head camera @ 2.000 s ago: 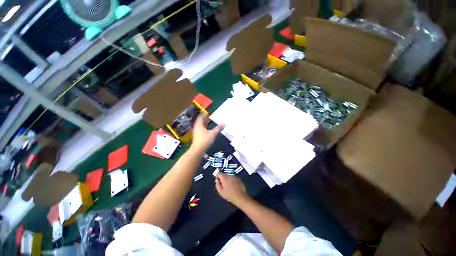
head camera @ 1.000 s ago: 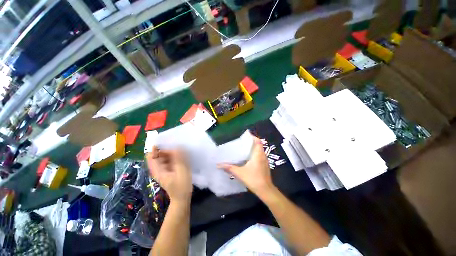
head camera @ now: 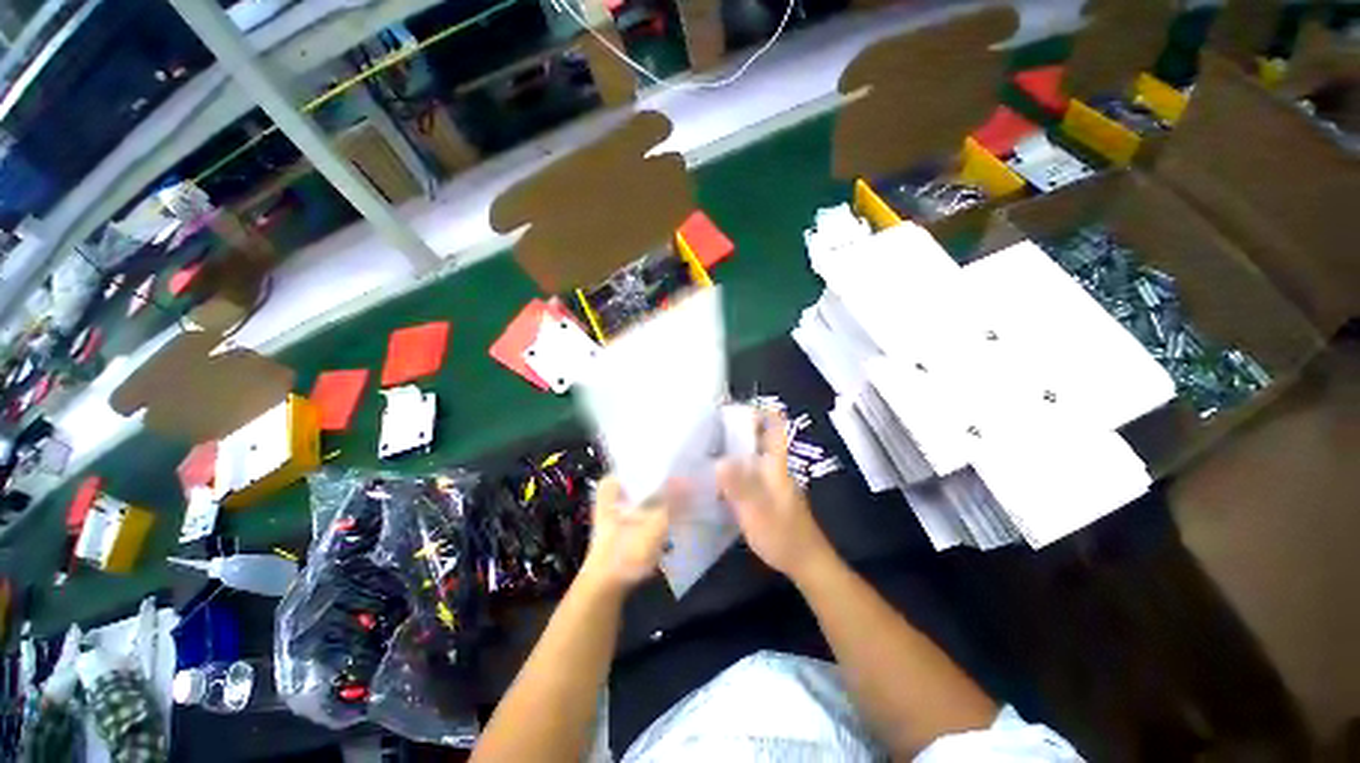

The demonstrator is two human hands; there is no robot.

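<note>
A white card insert (head camera: 656,395) is held upright and partly folded between both hands, somewhat blurred. My left hand (head camera: 630,540) grips its lower left part. My right hand (head camera: 764,499) grips its right side, with fingers against the card. Directly behind the card, an open yellow retail box (head camera: 695,263) with a standing brown lid holds dark, shiny bagged accessories. A stack of flat white card inserts (head camera: 1029,358) with small holes lies to the right. Loose batteries (head camera: 810,455) lie between my right hand and the stack.
A large brown carton (head camera: 1268,246) of batteries stands at right. A clear bag of black cables (head camera: 366,596) lies left, beside a dark cable heap (head camera: 534,522). Yellow boxes and red-orange squares (head camera: 415,352) line the green belt. A white squeeze bottle (head camera: 257,574) is at far left.
The card, spread flatter and lower a second ago, is now raised and folded narrower. My left hand has moved right, nearer my right hand. The view has shifted slightly.
</note>
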